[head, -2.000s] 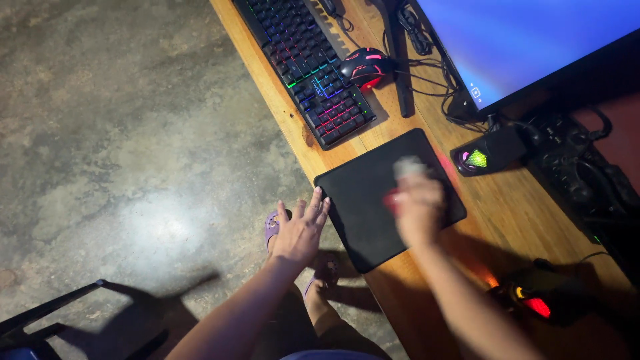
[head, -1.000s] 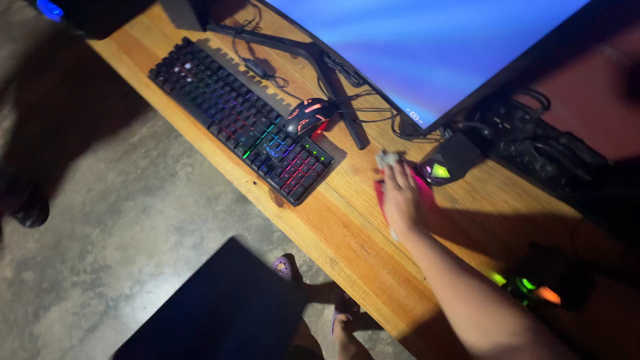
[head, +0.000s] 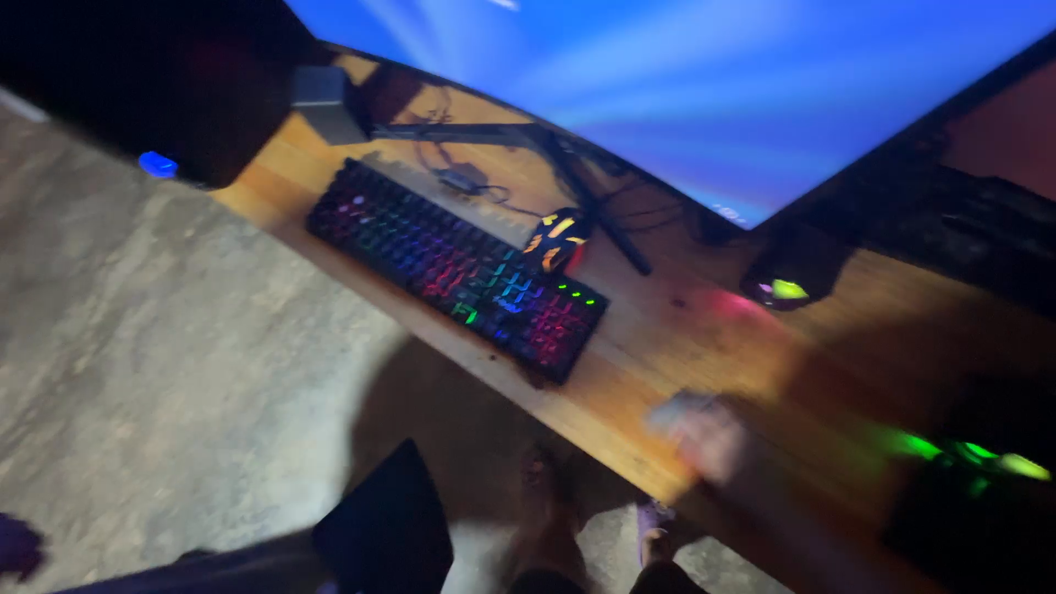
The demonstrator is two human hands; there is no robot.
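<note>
My right hand point(head: 716, 441), blurred, is closed around a crumpled cloth point(head: 681, 412) that looks grey and reddish, against the wooden desk point(head: 635, 355) near its front edge. A black mouse pad point(head: 392, 516) is off the desk at the lower left, tilted above the floor; what supports it cannot be seen. My left hand is not visible. Left of the cloth lies a backlit keyboard point(head: 462, 264), with a lit computer mouse point(head: 557, 239) at its rear edge. A small black speaker-like device point(head: 788, 285) with a green light stands behind the cloth.
A large monitor point(head: 660, 99) on a black stand point(head: 586, 190) overhangs the desk's rear. Cables point(head: 462, 177) run behind the keyboard. A dark box-like object point(head: 330, 103) stands at the left. A dark device with green lights point(head: 973, 458) is at the right. My feet are below the desk edge.
The mouse pad, on the desk two seconds ago, is now off it at the lower left. My right hand has moved with the cloth from beside the speaker-like device towards the front edge. The view has shifted.
</note>
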